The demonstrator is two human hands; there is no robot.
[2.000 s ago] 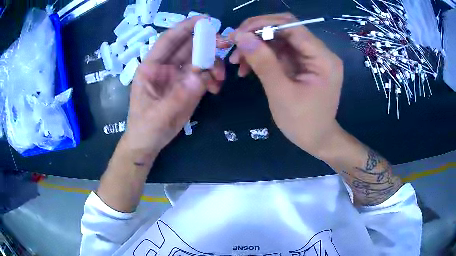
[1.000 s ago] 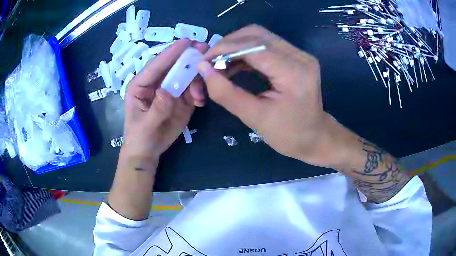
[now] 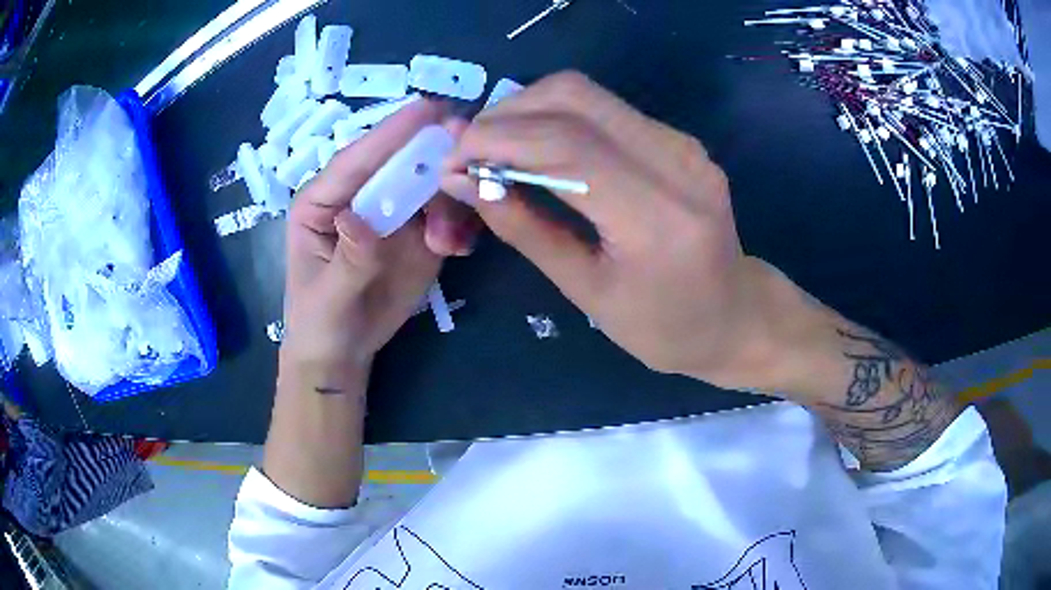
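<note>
My left hand (image 3: 352,259) holds a white oblong plastic housing (image 3: 398,190), tilted, with a small dark hole in its face. My right hand (image 3: 622,219) pinches a thin white wire lead (image 3: 547,181) with a small white connector (image 3: 491,184) on it. The lead's inner end is at the upper right end of the housing, hidden behind my right fingertips. I cannot tell whether it is inside the housing. More white housings (image 3: 329,58) lie in a loose pile behind my left hand.
A blue tray (image 3: 173,231) with a clear plastic bag (image 3: 98,265) stands at left. A heap of wire leads (image 3: 887,104) lies at right. Small silver parts (image 3: 542,326) and a slim white piece (image 3: 441,309) lie near the front edge. Silver parts (image 3: 242,219) lie by the pile.
The housing was upright two seconds ago; it now lies tilted with its hole showing. My right hand has moved left and down, bringing the lead to the housing's end.
</note>
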